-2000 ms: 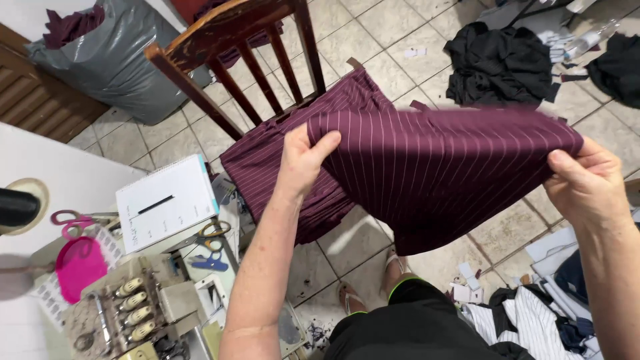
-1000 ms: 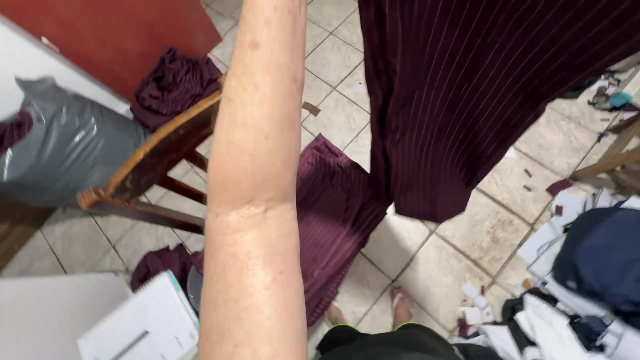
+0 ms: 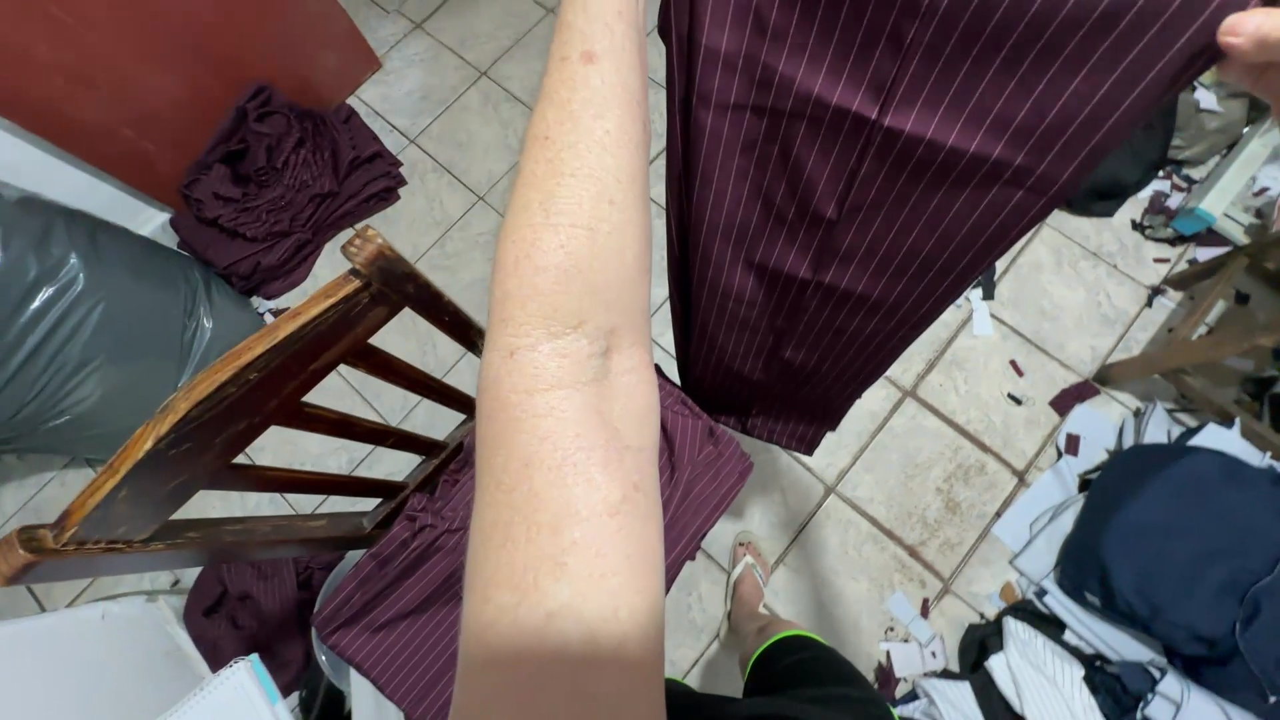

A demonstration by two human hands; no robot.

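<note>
A maroon pinstriped garment or cloth point(image 3: 850, 190) hangs spread out in front of me, its upper edge cut off by the top of the view. At the upper right edge, my right hand point(image 3: 1250, 50) pinches its corner, only partly visible. My left forearm reaches straight up the middle, but the left hand lies beyond the top edge. Below, more folded pinstriped maroon cloth point(image 3: 400, 620) lies on the seat of a wooden chair point(image 3: 190, 420), partly behind my forearm.
A maroon cloth pile point(image 3: 290, 190) lies on the tiled floor beside a grey plastic bag point(image 3: 100, 330). A spiral notebook point(image 3: 225, 695) is at lower left. Dark blue fabric point(image 3: 1170, 560) and white scraps are heaped at lower right, near a wooden frame point(image 3: 1200, 345).
Two seconds ago both hands held the cloth low, stretched between them. Now it is raised and hangs down, and my left hand has gone out of view. The view has shifted markedly.
</note>
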